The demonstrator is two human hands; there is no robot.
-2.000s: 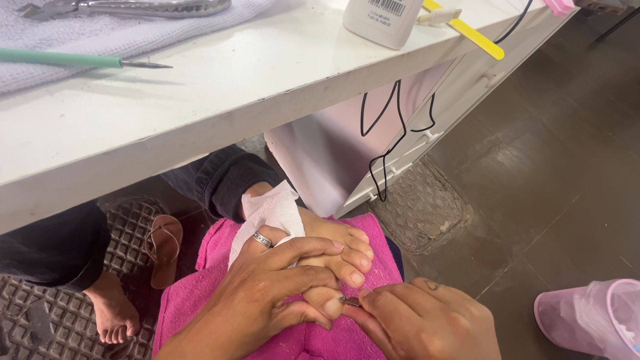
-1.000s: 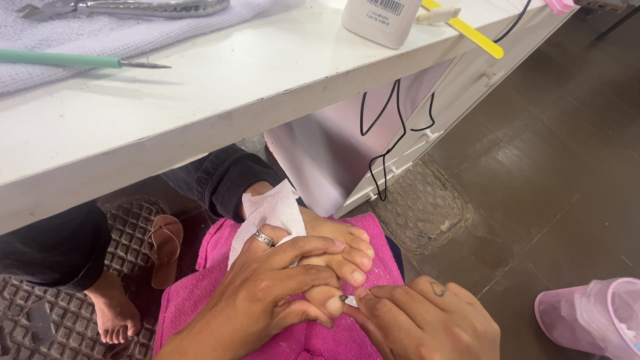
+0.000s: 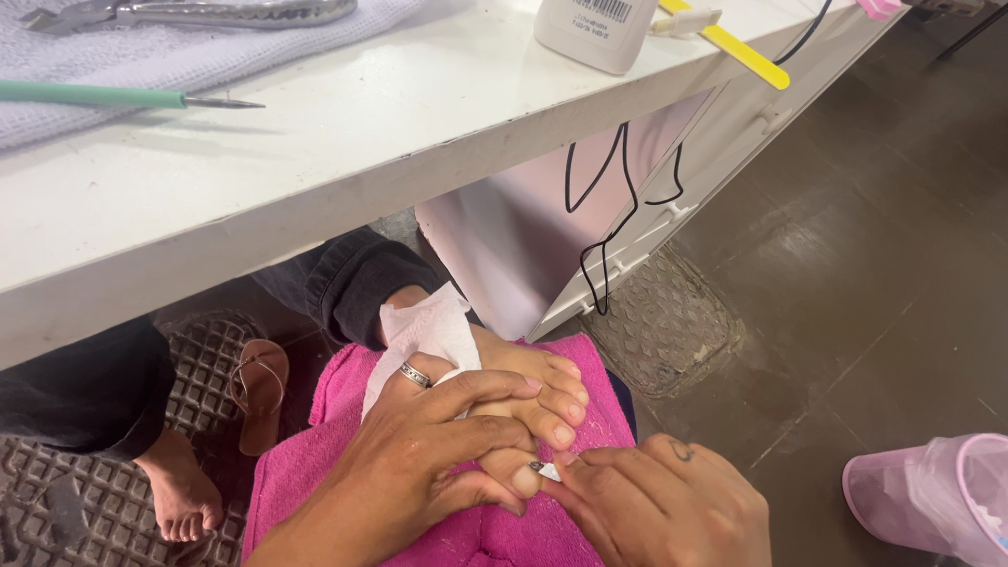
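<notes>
A person's bare foot (image 3: 516, 366) rests on a pink towel (image 3: 315, 465). My left hand (image 3: 425, 441), with a ring on one finger, is closed around the big toe (image 3: 512, 472), its fingers over the front of the foot. A white paper tissue (image 3: 425, 327) lies between this hand and the ankle. My right hand (image 3: 661, 504) pinches a small tool with a dark metal tip (image 3: 537, 466) and a bit of white near the fingers. The tip touches the side of the big toe by the nail. The rest of the tool is hidden in the hand.
Above, the white table (image 3: 331, 189) holds metal nippers (image 3: 228, 12) on a towel, a green-handled tool (image 3: 94, 94), a bottle (image 3: 594, 31) and a yellow nail file (image 3: 744, 55). Black cables (image 3: 626, 181) hang below. A pink bin (image 3: 906, 496) stands right; the other foot (image 3: 177, 488) and a sandal (image 3: 260, 394) are left.
My right hand has turned the tool slightly at the big toe, and a white part of it shows now that was not visible two seconds ago. My left hand keeps its hold.
</notes>
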